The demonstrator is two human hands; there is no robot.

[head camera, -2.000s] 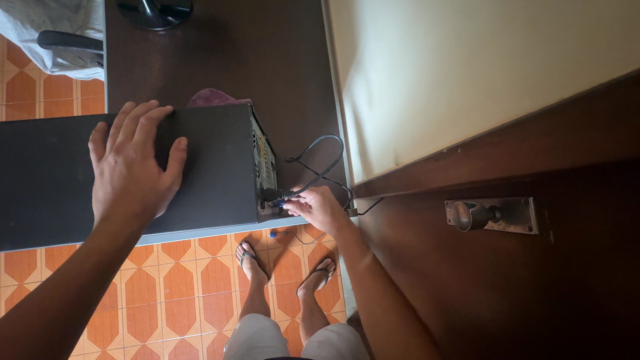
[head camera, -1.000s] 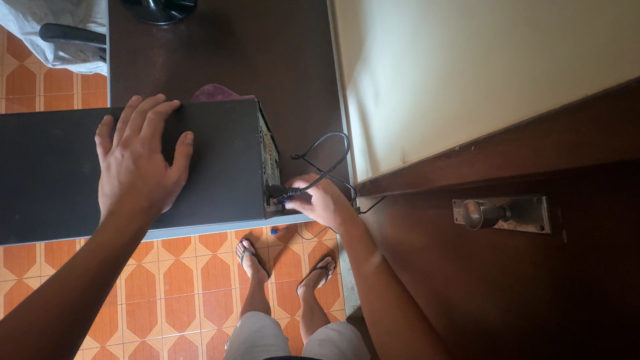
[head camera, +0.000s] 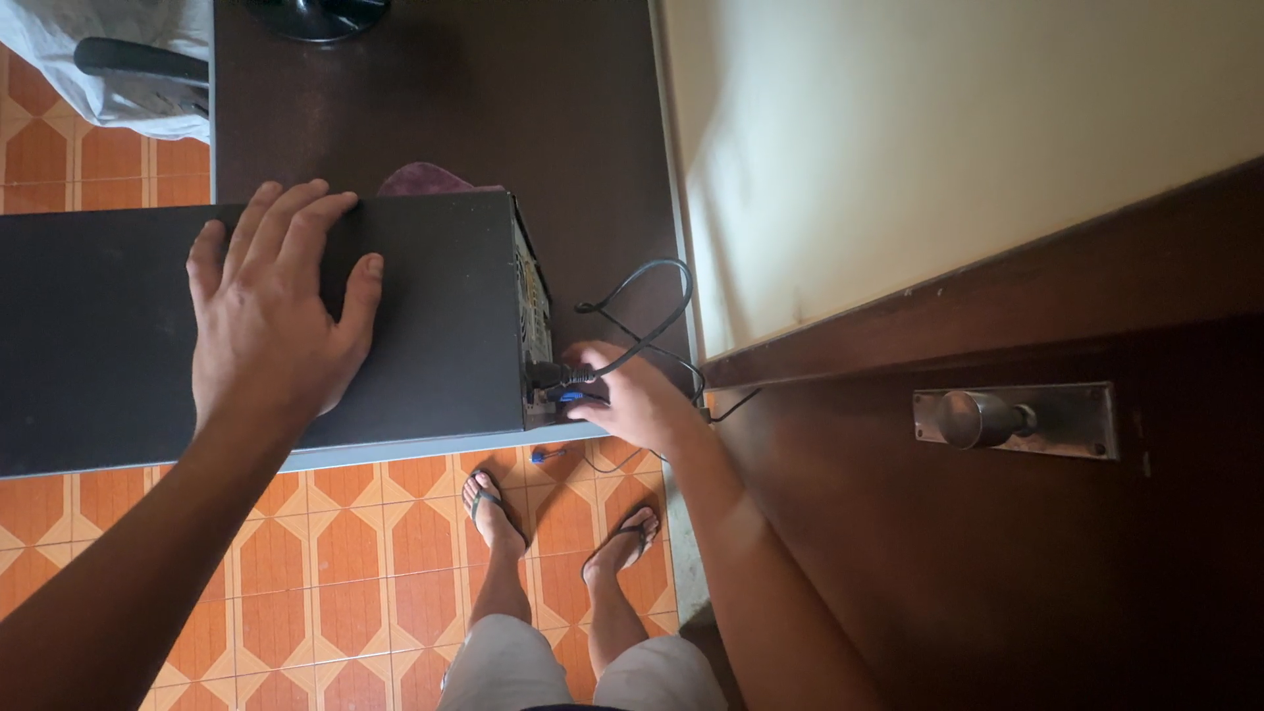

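Note:
A black desktop computer case point(head camera: 444, 306) lies across the dark wooden desk, its rear panel point(head camera: 534, 306) facing right. My left hand point(head camera: 281, 306) rests flat on top of the case with its fingers spread, holding nothing. At the lower end of the rear panel, a black power plug point(head camera: 563, 374) with a looped black cable point(head camera: 681, 296) is seated. My right hand point(head camera: 632, 395) reaches around this plug, thumb and fingers near a blue connector point(head camera: 573, 396) at the panel. Whether the fingers grip the blue connector cannot be made out.
A black stand base point(head camera: 321, 15) is at the desk's point(head camera: 444, 99) far edge, and a purple cloth point(head camera: 425, 180) pokes out behind the case. A wall and a wooden door with a metal knob point(head camera: 973, 420) stand at right. Another blue connector point(head camera: 541, 456) hangs below the desk's near edge.
My right hand's fingers have shifted around the plug and are now spread more to either side of it. My left hand stays on the case.

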